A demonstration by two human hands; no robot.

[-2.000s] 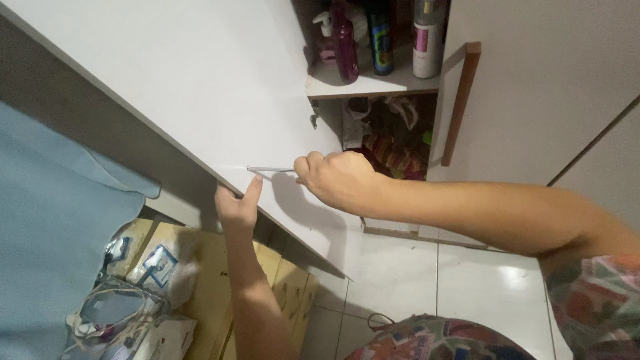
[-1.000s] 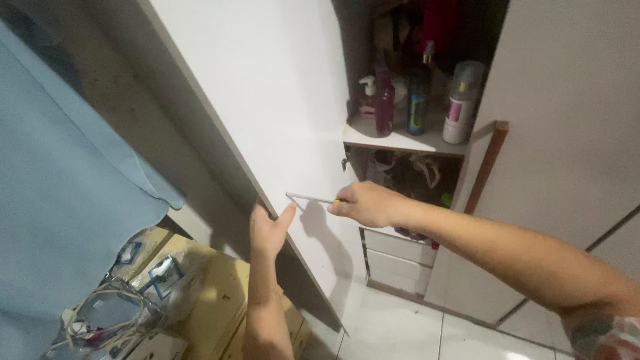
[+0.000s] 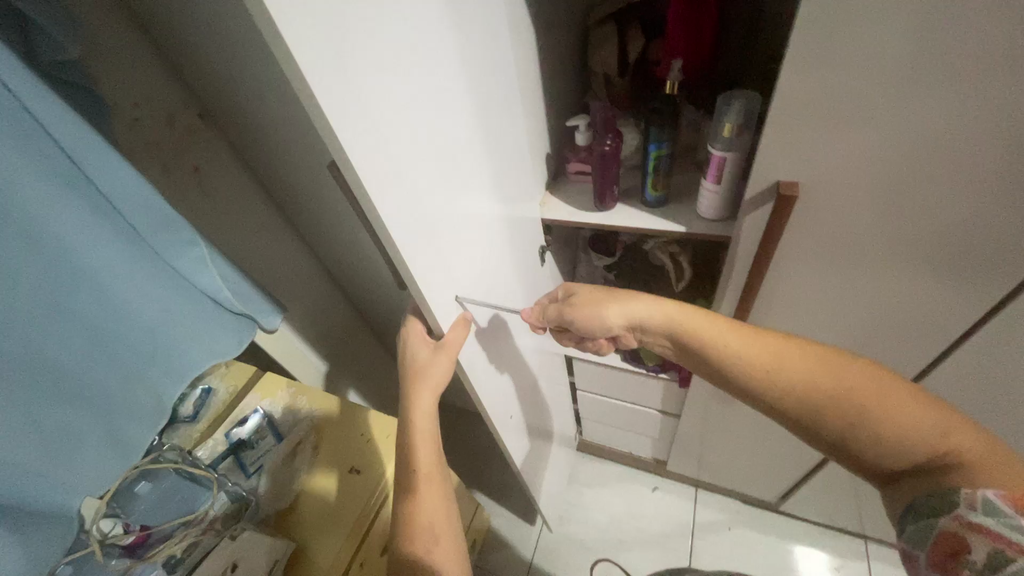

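Observation:
A white cabinet door (image 3: 448, 184) stands open, its inner face toward me. My left hand (image 3: 430, 352) grips the door's edge, thumb on the inner face and fingers behind, near the dark handle (image 3: 366, 224) on the outer side. My right hand (image 3: 588, 318) is closed around the back end of a screwdriver (image 3: 490, 306), whose thin metal shaft points left. Its tip meets the inner face just above my left thumb. The screwdriver's handle is hidden in my fingers, and no screw head can be made out at the tip.
Bottles (image 3: 606, 168) stand on the cabinet shelf (image 3: 640, 218) behind the door, above drawers (image 3: 628, 408). A neighbouring door has a brown handle (image 3: 768, 248). At lower left are a yellow wooden chest (image 3: 336, 448) with plastic-wrapped items (image 3: 248, 440) and a blue curtain (image 3: 120, 264). Tiled floor (image 3: 632, 512) lies below.
The view has shifted, showing more of the upper shelf. Both hands keep their places at the door, with the screwdriver's tip still against its inner face.

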